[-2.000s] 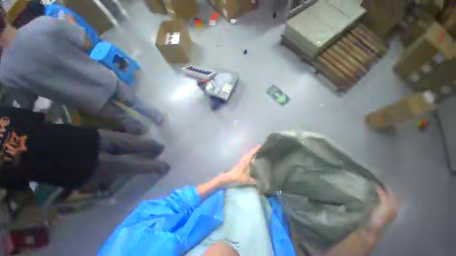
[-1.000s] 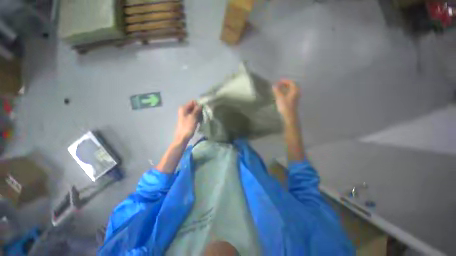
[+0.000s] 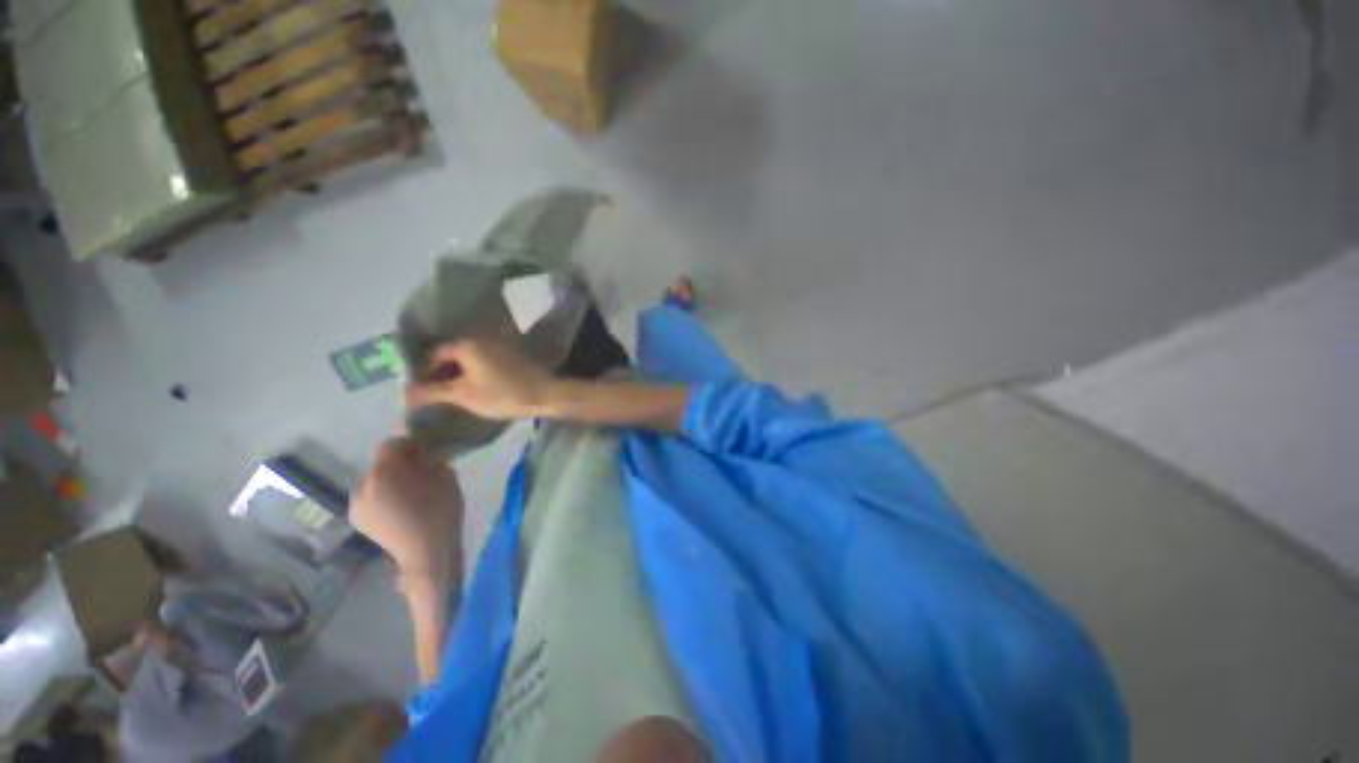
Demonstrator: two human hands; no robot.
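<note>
A limp grey-green woven sack [image 3: 522, 246] hangs in front of me in the upper middle left of the view, its upper part folded and bent over. My left hand [image 3: 406, 507] grips the sack's lower left edge. My right hand [image 3: 485, 379] reaches across to the left and pinches the same edge just above my left hand. A small white patch shows on or inside the sack. The sack's far side is partly hidden behind my right hand and forearm.
A wooden pallet [image 3: 306, 90] with pale green blocks [image 3: 112, 142] stands at the upper left. A carton [image 3: 555, 60] stands at the top. A silver scale [image 3: 306, 507] is at lower left, near a person [image 3: 187, 693] by an open carton [image 3: 112, 589]. A floor sign [image 3: 367, 362] lies beside the sack.
My right hand has moved left across my front, close to my left hand. The sack, held spread between both hands before, now hangs bunched to the left. The view has turned.
</note>
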